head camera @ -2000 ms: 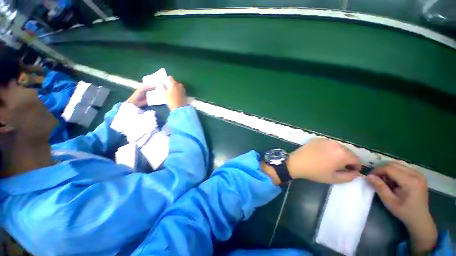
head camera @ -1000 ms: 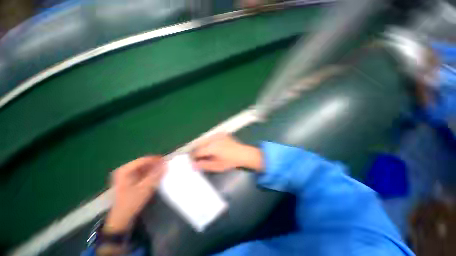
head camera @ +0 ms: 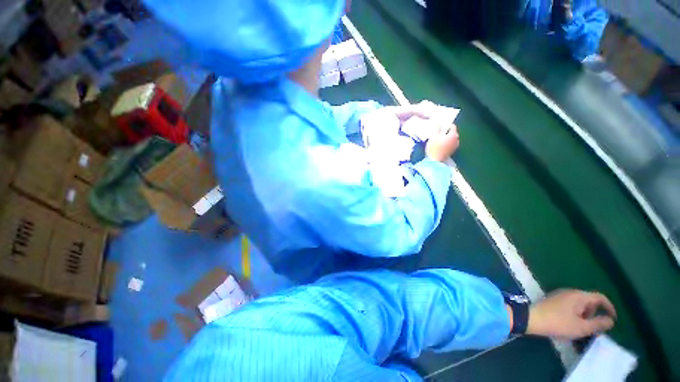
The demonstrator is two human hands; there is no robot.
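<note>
The white item (head camera: 602, 361), a flat pack, lies at the bottom right, cut off by the picture's lower edge. Its surface is bright, so I cannot tell whether a clear bag covers it. My left hand (head camera: 573, 313), with a dark watch on the wrist, is just above the pack's upper end over the pale rail and belt edge. Its fingers are curled, and I cannot tell whether they touch the pack. My right hand is out of the picture.
A neighbour in blue smock and cap (head camera: 313, 171) sits close on the left, holding white papers (head camera: 430, 123) beside the rail (head camera: 488, 220). The green belt (head camera: 522, 168) runs beyond. Cartons (head camera: 48, 242) and a red box (head camera: 149, 113) stand behind on the blue floor.
The view has swung left, bringing the neighbour and floor cartons into sight. My right hand has left the picture. The white pack now shows only at the lower right.
</note>
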